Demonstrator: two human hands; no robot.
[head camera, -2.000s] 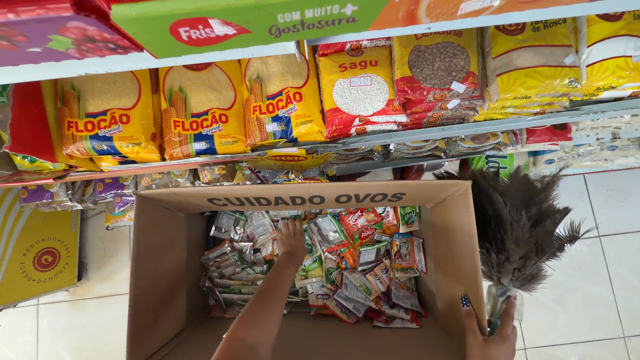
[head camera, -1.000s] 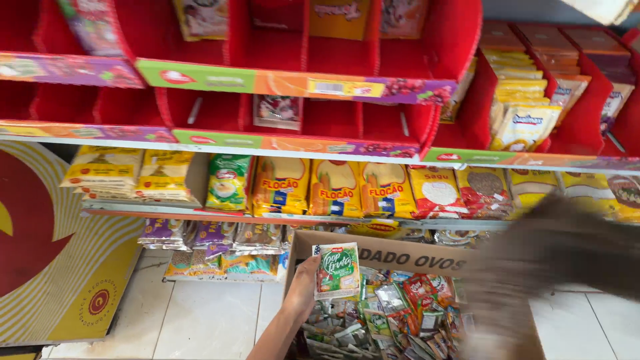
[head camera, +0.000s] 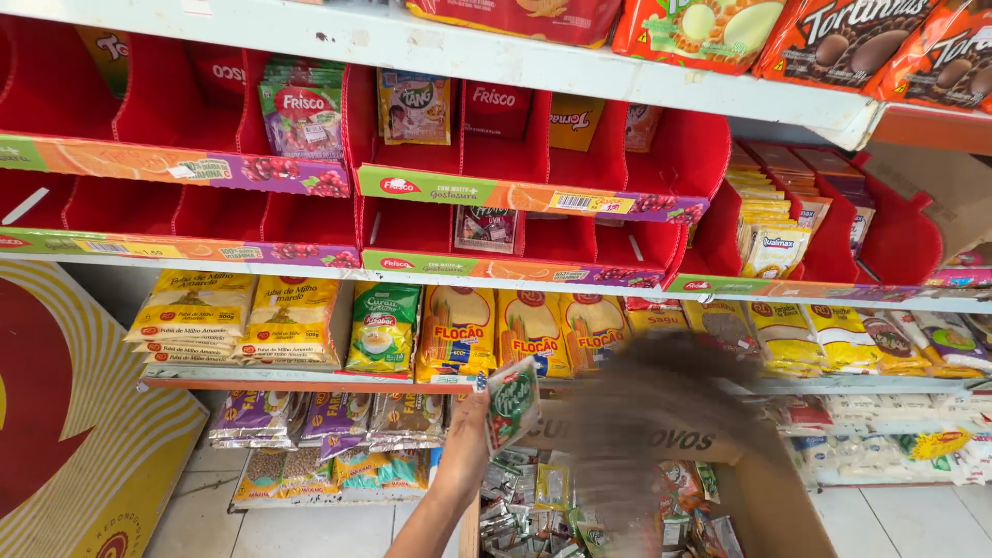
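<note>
My left hand (head camera: 467, 438) holds a green and white drink-mix sachet (head camera: 513, 406) upright above the left edge of a cardboard box (head camera: 775, 496). Many mixed sachets (head camera: 542, 508) lie loose inside the box. A dark feather duster (head camera: 666, 418), blurred by motion, sweeps across the box and hides part of it. My right hand is not visible; the duster's handle cannot be made out either.
Red divided display trays (head camera: 535, 159) stand on the shelf, some slots holding sachets. Below them, yellow flour bags (head camera: 457, 329) line a lower shelf (head camera: 287, 382). More packets (head camera: 256, 418) lie beneath. A yellow and red panel (head camera: 93, 434) stands at the left.
My left hand, in the box two seconds ago, is now raised with a sachet. The duster has moved from beside the box to in front of it. The view has shifted to show more shelves.
</note>
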